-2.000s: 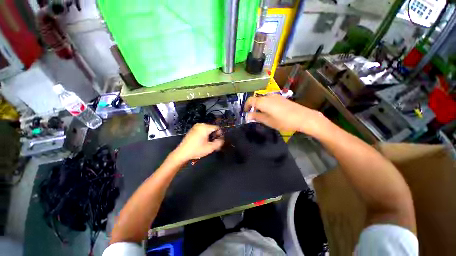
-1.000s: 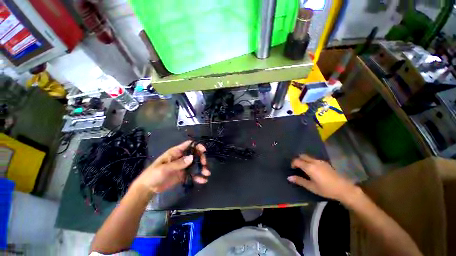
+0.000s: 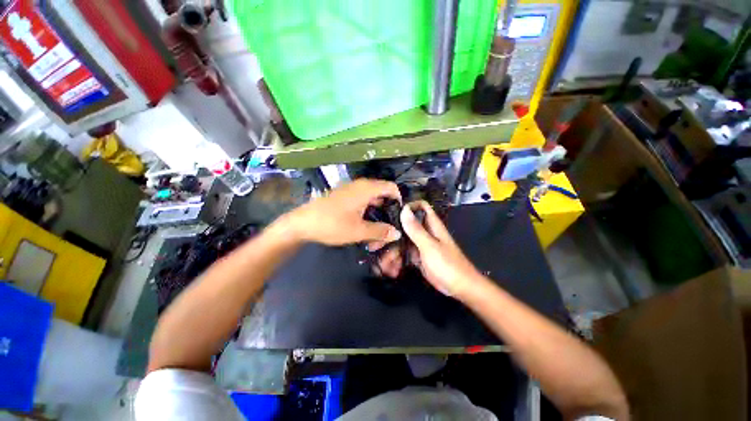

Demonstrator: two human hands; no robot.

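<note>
My left hand (image 3: 350,215) is over the middle of the black mat-covered table (image 3: 329,308), its fingers curled around a bunch of black cable leads (image 3: 383,215). My right hand (image 3: 432,251) is close against it from the right, its thumb and fingers on the same bunch. Parts of the leads hang below the hands, dark and blurred against the mat. The lead ends inside the fingers are hidden. A tangled black cable pile (image 3: 193,261) lies at the table's left, partly behind my left forearm.
The press's green platen edge (image 3: 395,140) and steel column (image 3: 442,62) stand behind the hands. Blue-handled cutters (image 3: 556,191) lie on the yellow cabinet (image 3: 564,210). A cardboard box (image 3: 675,337) is at the right, a blue bin (image 3: 317,399) below the table edge, a water bottle (image 3: 235,177) back left.
My right hand has come in from the right of the table to meet my left hand. My left hand has moved right and forward with the leads. The view has shifted slightly.
</note>
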